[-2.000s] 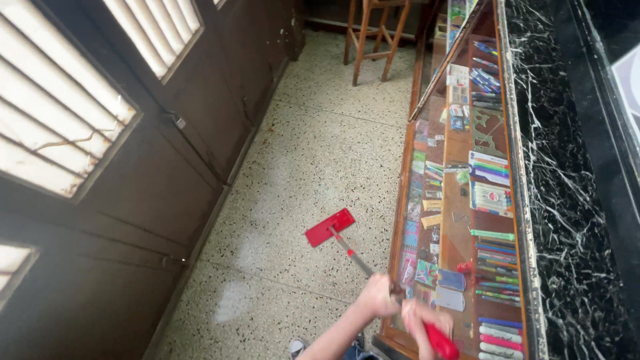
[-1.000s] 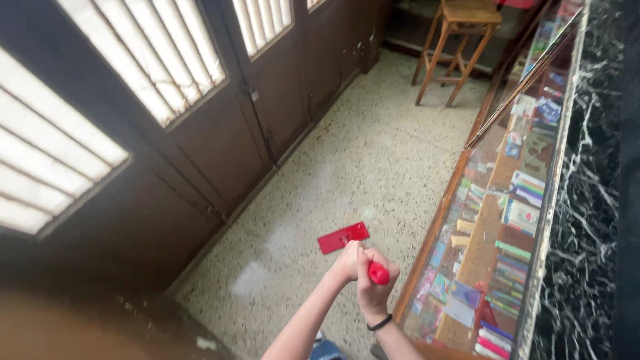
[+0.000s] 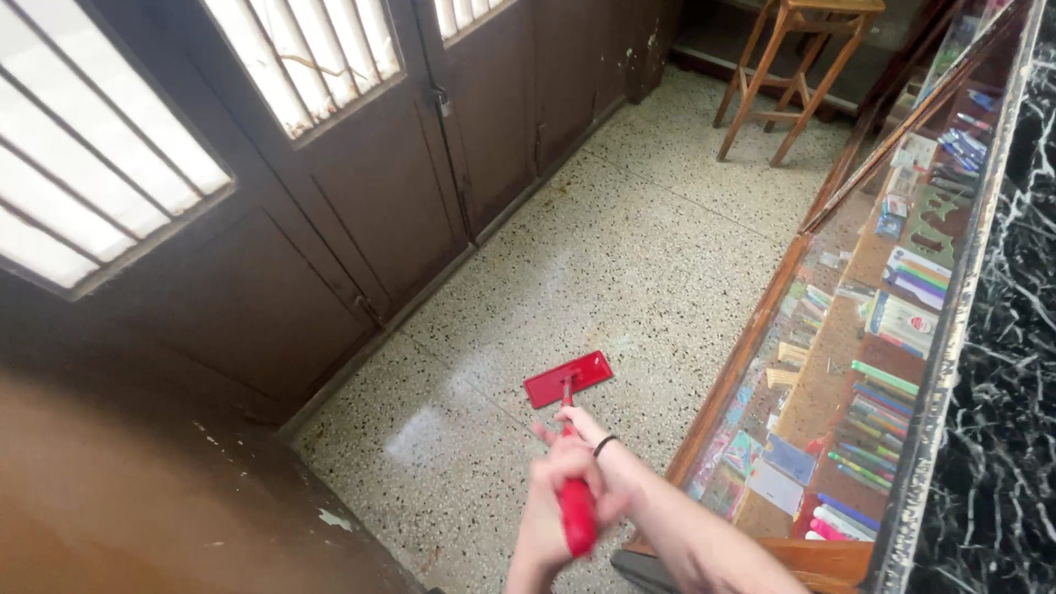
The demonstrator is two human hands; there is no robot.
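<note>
A flat mop with a red rectangular head [image 3: 569,379] rests on the speckled terrazzo floor [image 3: 652,272], its pole running back toward me. My left hand [image 3: 561,487] is wrapped around the red grip at the pole's upper end. Farther down the pole, nearer the mop head, my right hand [image 3: 582,425] holds on, with a black band on its wrist. The forearm of my right arm passes beside the left hand, and part of the pole is hidden behind the hands.
Brown doors [image 3: 396,190] with barred panes line the left. A glass display case [image 3: 825,371] of pens and stationery, beside a black marble surface [image 3: 998,396], borders the right. A wooden stool [image 3: 792,82] stands at the far end. A brown panel [image 3: 165,487] fills the lower left.
The hands, close together one second ago, are now spaced along the pole, the banded hand farther down. The view has shifted toward the doors since two seconds ago.
</note>
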